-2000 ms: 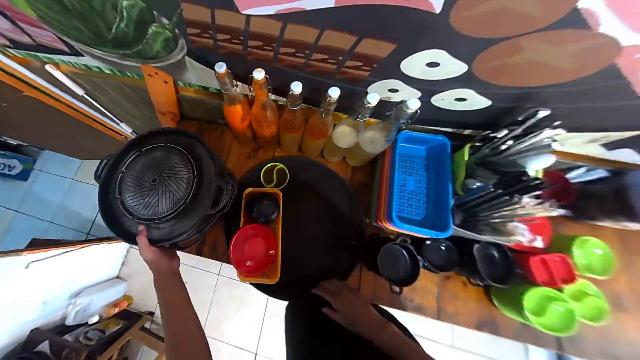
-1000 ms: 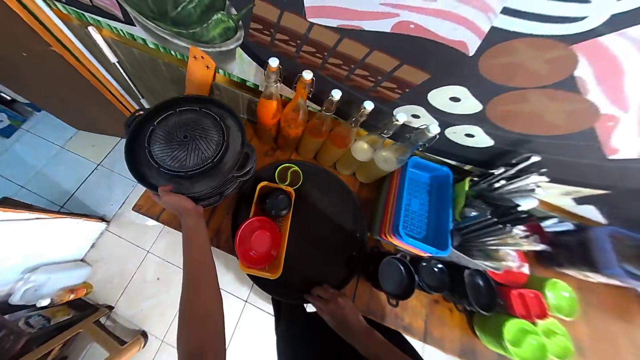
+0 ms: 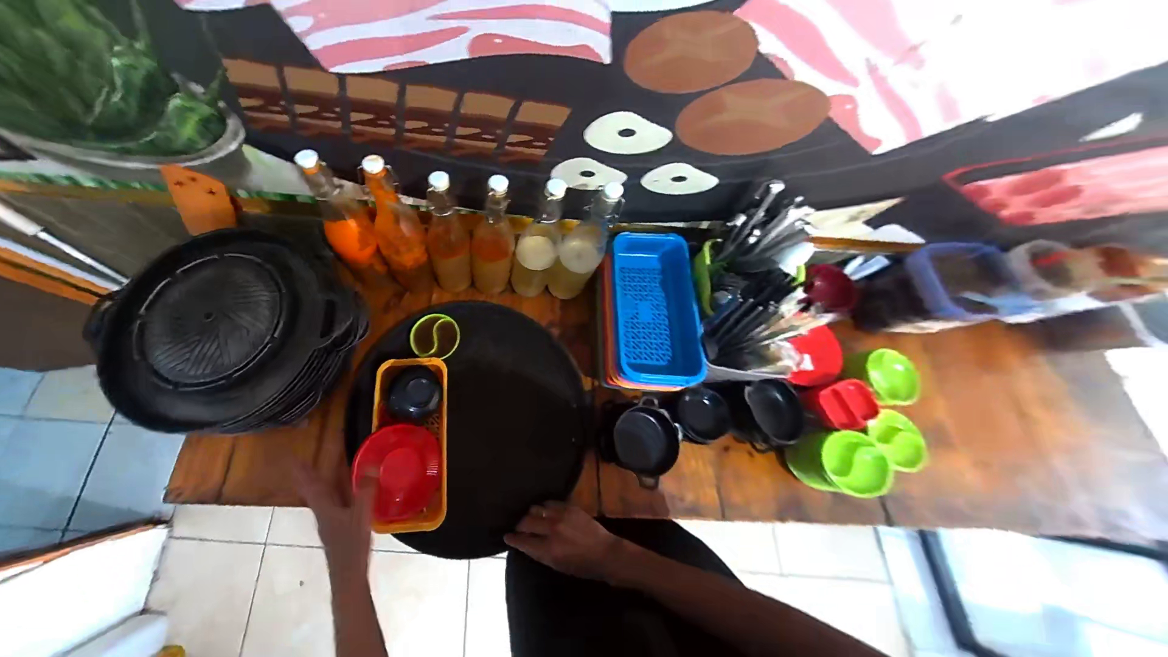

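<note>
A large round black tray (image 3: 511, 411) lies on the wooden table, its near edge past the table's front. On its left part sit an orange plastic basket (image 3: 411, 526) holding a red bowl (image 3: 401, 470) and a small black bowl (image 3: 414, 392), and a lime-green divided cup (image 3: 434, 337). My left hand (image 3: 339, 511), blurred, is at the left side of the red bowl; whether it touches is unclear. My right hand (image 3: 561, 538) rests on the tray's near rim, fingers on the edge. Left of the tray stands a stack of black grill pans (image 3: 214, 319).
Bottles of orange and pale liquid (image 3: 493, 246) line the wall. Right of the tray are stacked baskets, blue on top (image 3: 652, 310), a holder of cutlery (image 3: 757, 319), small black pots (image 3: 646, 440), and green divided cups (image 3: 858, 464). A painted wall bounds the table's far side.
My left hand has left the front edge of the grill pan stack and moved right, to the red bowl. My right hand stays at the tray's near rim. The view has shifted.
</note>
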